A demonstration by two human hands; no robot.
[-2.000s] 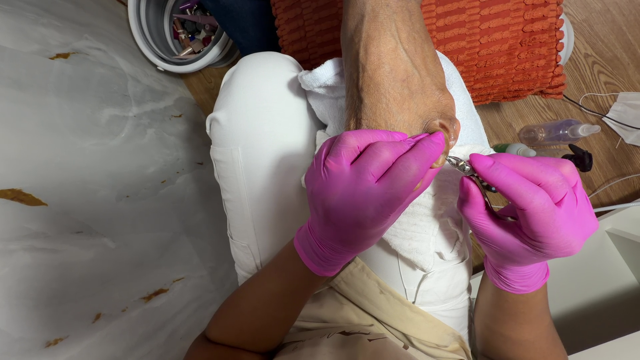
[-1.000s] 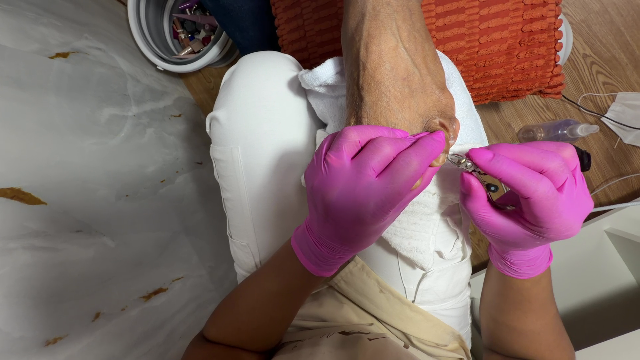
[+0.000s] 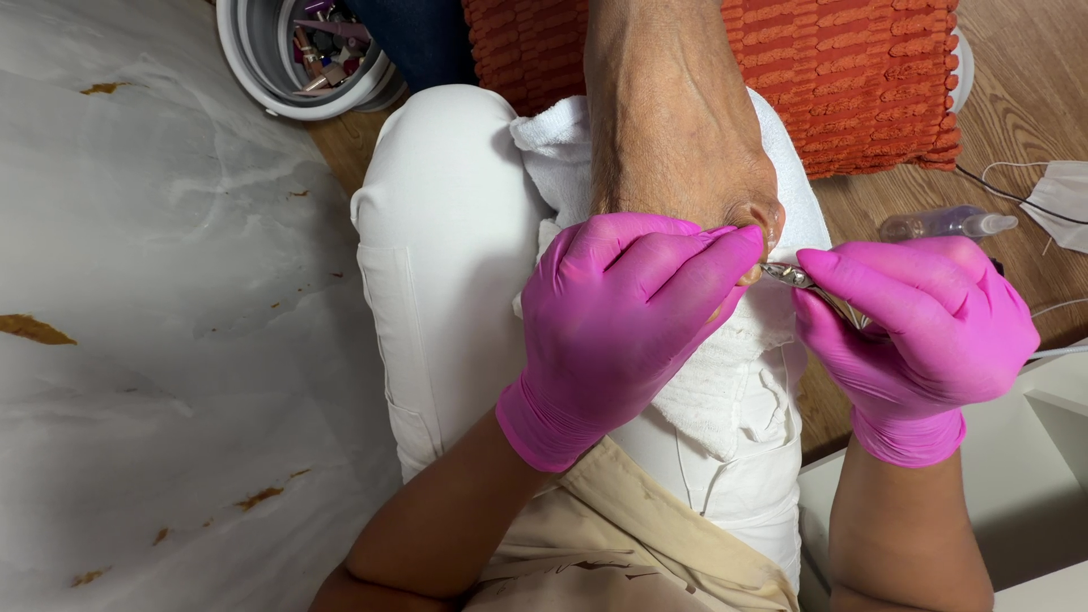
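Observation:
Another person's bare foot (image 3: 680, 127) lies on a white towel (image 3: 722, 395) across my white-trousered lap. My left hand (image 3: 625, 323), in a pink glove, grips the toes and hides most of them. In my pink-gloved right hand (image 3: 922, 314) is a metal cuticle nipper (image 3: 789, 274), its handles mostly covered by my fingers. The nipper's tip meets a toe just right of my left fingertips; whether its jaws are closed cannot be seen.
Beyond my knees lies an orange textured cushion (image 3: 850, 85). A grey-white bucket (image 3: 246, 76) holds nail-polish bottles. At right are a clear bottle (image 3: 926, 223), a white face mask (image 3: 1062, 204), cables and a white open drawer (image 3: 1003, 476). A marbled surface (image 3: 170, 340) spans the left.
My right hand has shifted slightly beside the toes, and the dark object near the clear bottle is now mostly hidden behind it. My left hand keeps its hold on the toes.

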